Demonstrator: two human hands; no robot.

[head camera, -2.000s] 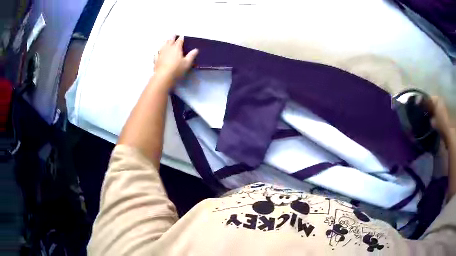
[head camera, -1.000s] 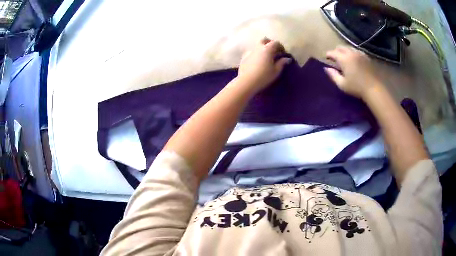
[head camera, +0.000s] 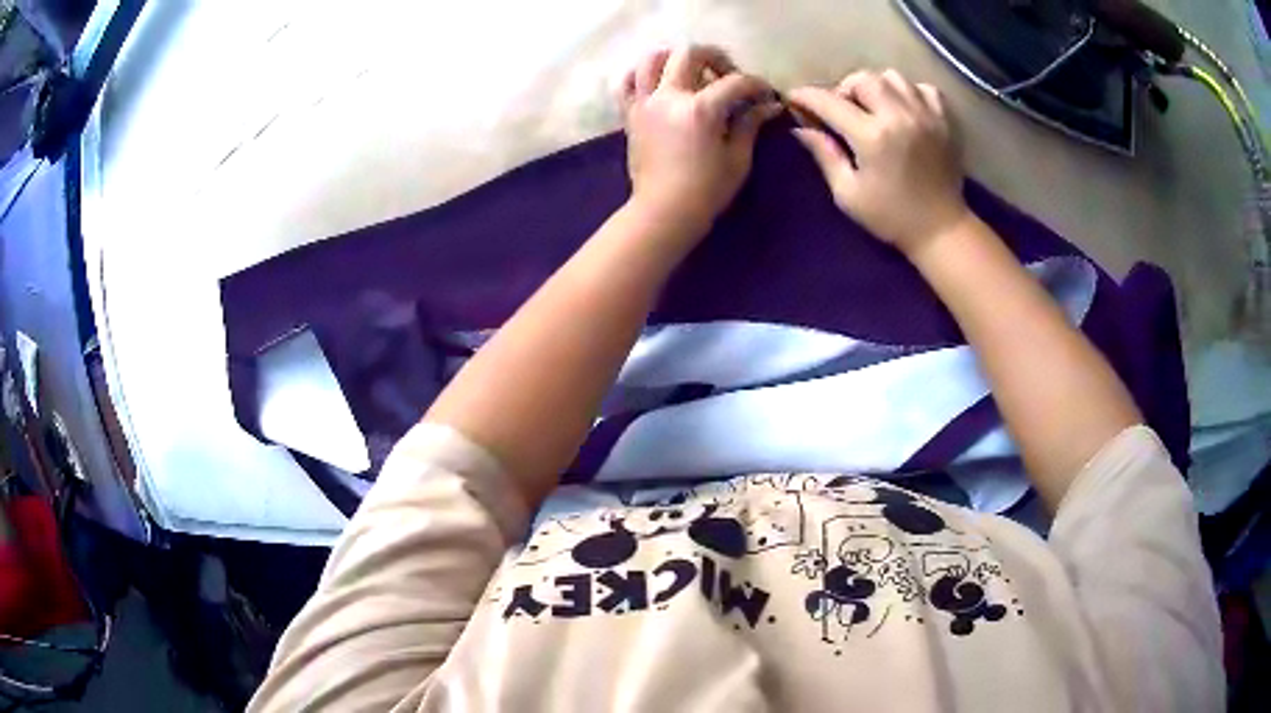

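Note:
The dark purple garment body (head camera: 822, 265) lies across the pressing table, its wide plain purple band along the far side. Pale interfacing (head camera: 822, 418) shows nearer my body, crossed by narrow purple strips. My left hand (head camera: 693, 126) and my right hand (head camera: 881, 146) meet at the band's far edge and pinch the cloth between their fingertips. The edge is raised to a peak there. The exact fold between the fingers is hidden. The steam iron (head camera: 1038, 56) rests at the upper right, partly cut off by the frame, untouched.
The padded table cover (head camera: 404, 126) is cream with tan stains. Yellow-green lines (head camera: 1227, 98) run from the iron's handle down the right side. Dark clutter and a red item (head camera: 39, 564) lie beyond the table's left edge. My printed beige shirt is at the near edge.
The iron, held in my right hand two seconds ago, was set down by one second ago. My hands have since come together on the purple edge, and the right one now pinches it too.

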